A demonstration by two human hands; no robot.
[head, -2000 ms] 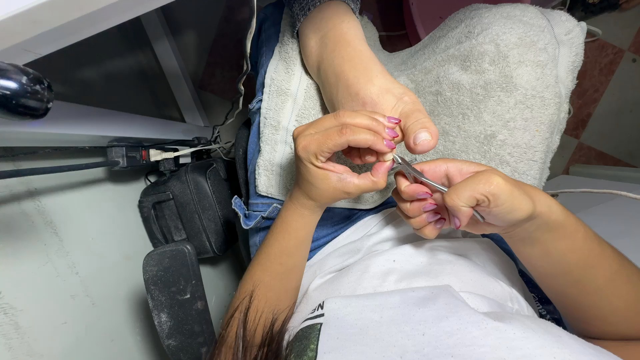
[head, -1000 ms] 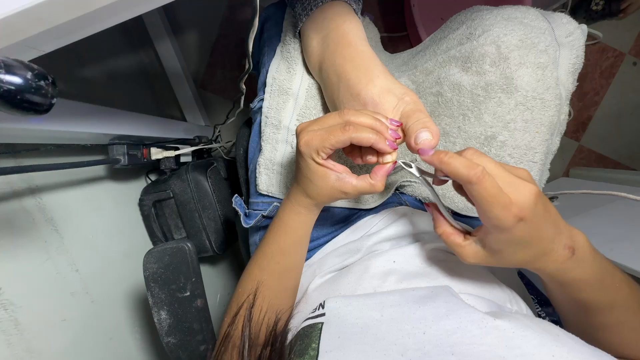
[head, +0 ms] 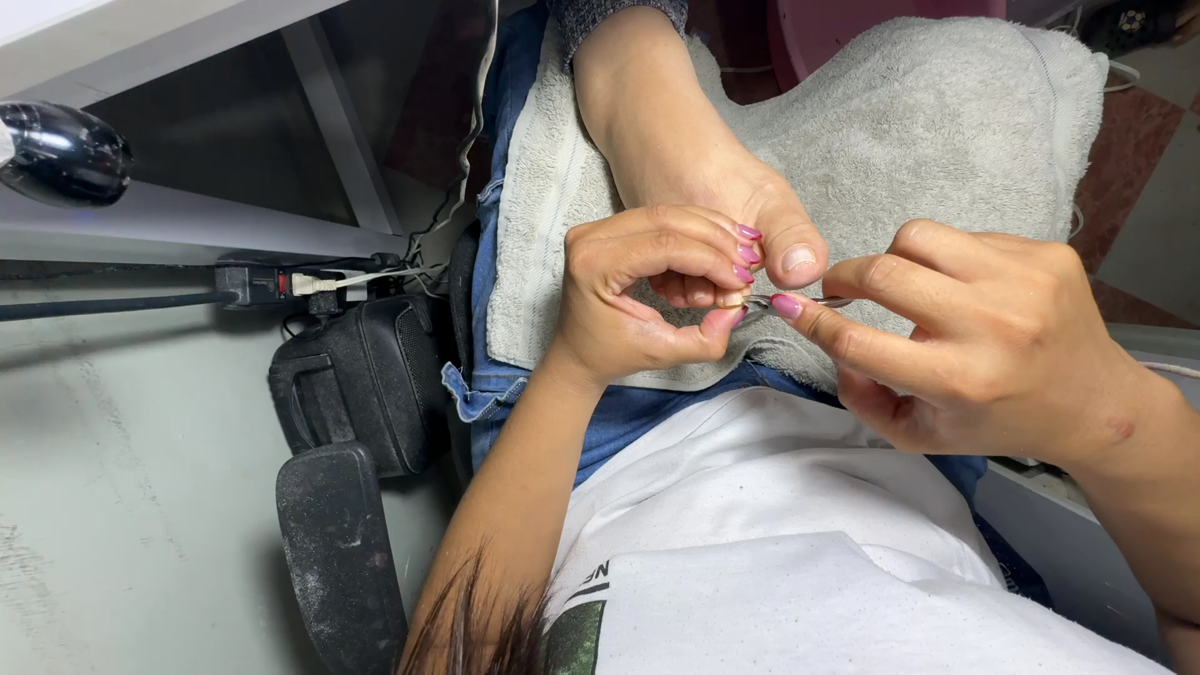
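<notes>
Another person's bare foot (head: 694, 150) rests on a grey towel (head: 919, 122) spread over my lap. My left hand (head: 647, 291) pinches one of the smaller toes (head: 734, 298) between thumb and fingers, beside the big toe (head: 797, 255). Metal nippers (head: 756, 306) have their tip at that toe's nail. My right hand (head: 956, 328) is on the nippers, its index fingertip at their front end and another finger close to the big toe. The handles are mostly hidden behind my right hand, so how its other fingers hold them cannot be seen.
Left of my lap are a black padded case (head: 361, 384), a dusty black armrest (head: 342, 562) and a power strip with plugs (head: 248, 284). A white table frame (head: 187, 220) and a black rounded device (head: 70, 155) are at upper left. A pink basin (head: 872, 33) stands beyond the towel.
My right hand had its fingers curled around the nippers' handles two seconds ago; now its fingers reach forward over them. My left hand stays around the toes.
</notes>
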